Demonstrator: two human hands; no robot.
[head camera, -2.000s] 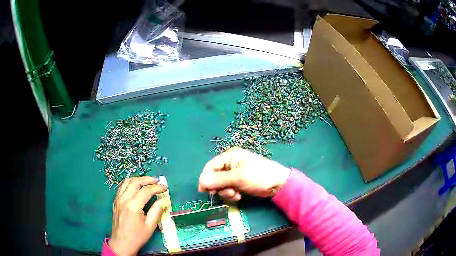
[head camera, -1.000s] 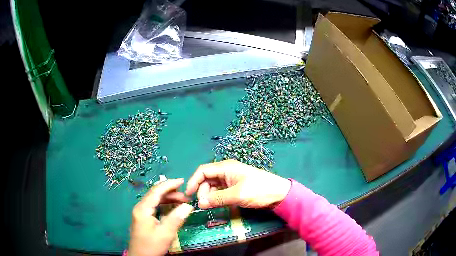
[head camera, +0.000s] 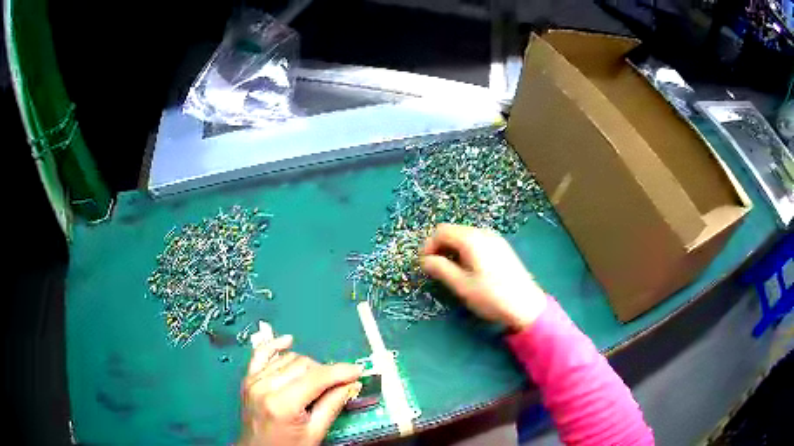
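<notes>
The green circuit board (head camera: 364, 420) lies at the bench's front edge, partly hidden by my left hand. A pale cream strip (head camera: 386, 370) stands at its right side, and a dark red part (head camera: 366, 404) shows near the fingers. My left hand (head camera: 300, 396) is at the board with thumb and index fingertips close together; whether they grip anything cannot be told. My right hand (head camera: 483, 274) is over the lower part of the larger pile of leaded components (head camera: 470, 187), its fingertips drawn together; no component shows clearly between them.
A smaller pile of components (head camera: 207, 272) lies at left on the green mat (head camera: 300, 261). An open cardboard box (head camera: 601, 183) stands right of the larger pile. A silver-grey frame (head camera: 261, 152) and a crumpled clear bag (head camera: 248, 83) are at the back. A green post (head camera: 52, 122) stands at left.
My right hand has moved from the board up and right to the larger pile. My left hand has stayed at the board, its fingers now over the board's middle. The view has shifted slightly.
</notes>
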